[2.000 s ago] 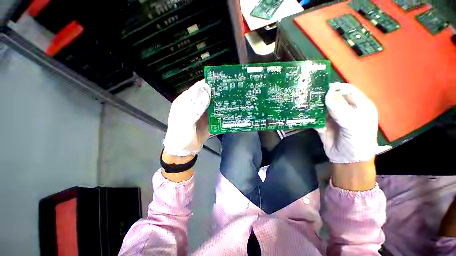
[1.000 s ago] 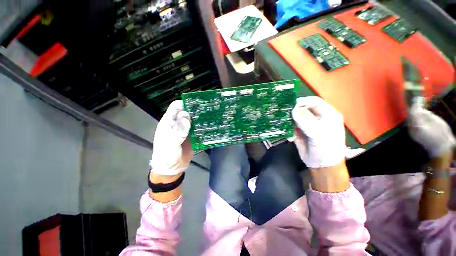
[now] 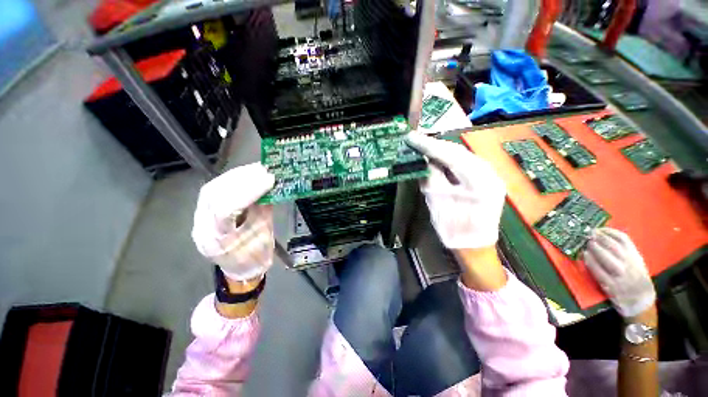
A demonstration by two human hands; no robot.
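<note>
A green circuit board (image 3: 341, 159) is held up in the air in front of the board rack (image 3: 349, 213), its component face with chips and dark connectors towards me. My left hand (image 3: 235, 221), in a white glove with a black band at the wrist, grips the board's left end. My right hand (image 3: 463, 194), also in a white glove, grips its right end. The board hides part of the rack behind it; green board edges show in the rack below it.
At right, an orange-red mat (image 3: 644, 209) holds several green boards; another person's gloved hand (image 3: 621, 271) touches one (image 3: 572, 223). Behind are a blue cloth (image 3: 508, 85) and a board on white sheet (image 3: 435, 110). A metal rail (image 3: 155, 108) and black bins (image 3: 124, 357) are at left.
The board has been turned from its flatter face to its component face, still between both hands. The view has shifted, showing more of the rack. The other person's hand is now at a board on the mat.
</note>
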